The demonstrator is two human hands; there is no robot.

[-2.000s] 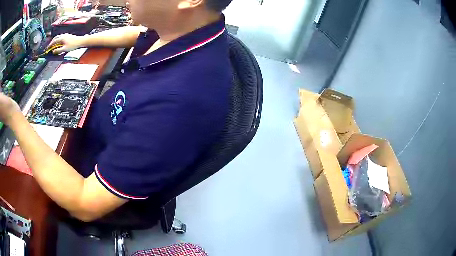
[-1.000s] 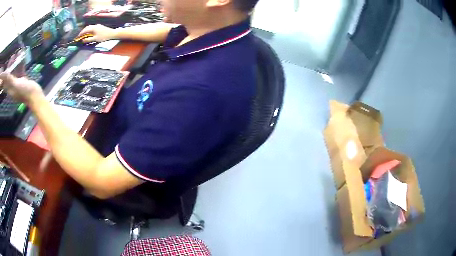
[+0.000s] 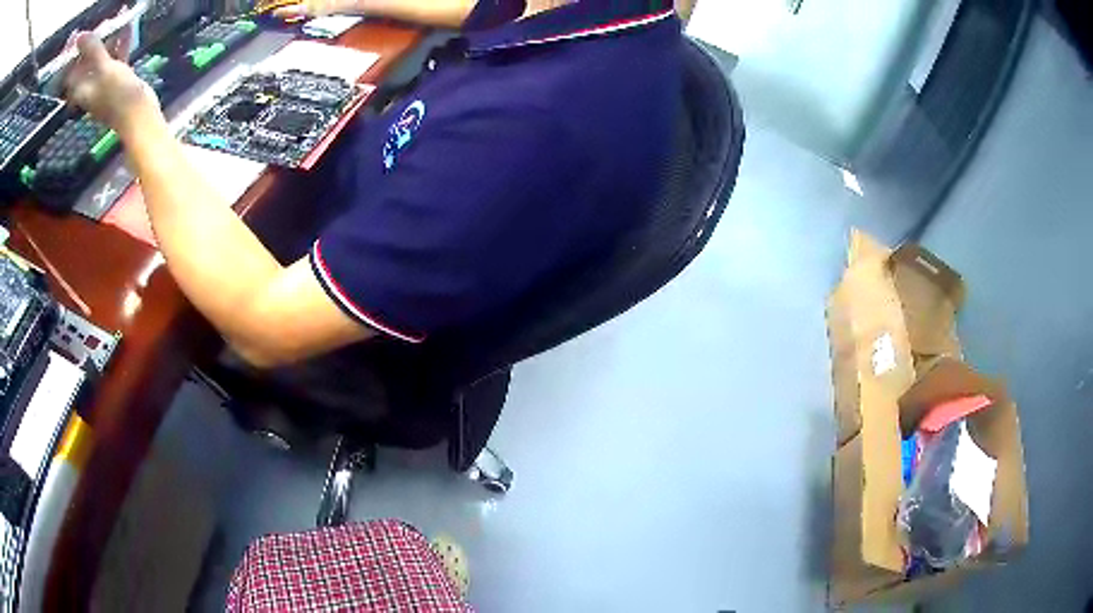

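Neither of my hands is in view. A red-and-white checked cloth surface [image 3: 348,572] shows at the bottom edge. A dark square motherboard [image 3: 288,117] lies on red and white sheets on the desk, before another seated person in a navy shirt [image 3: 539,180]. That person's raised hand [image 3: 110,86] is at a thin pale frame [image 3: 106,34], partly cut off at the top left. Their other hand [image 3: 314,7] is at the top edge, by a small yellow item.
A black keyboard with green keys [image 3: 74,153] is behind the motherboard. A second board assembly with a metal port plate [image 3: 86,340] lies at the left edge. The person's black chair [image 3: 707,156] stands mid-view. Open cardboard boxes [image 3: 849,413] with bagged items are on the floor at right.
The view has shifted, so the desk and seated person sit higher in the picture and further right. More of the checked cloth shows. The person's raised hand remains at the thin frame.
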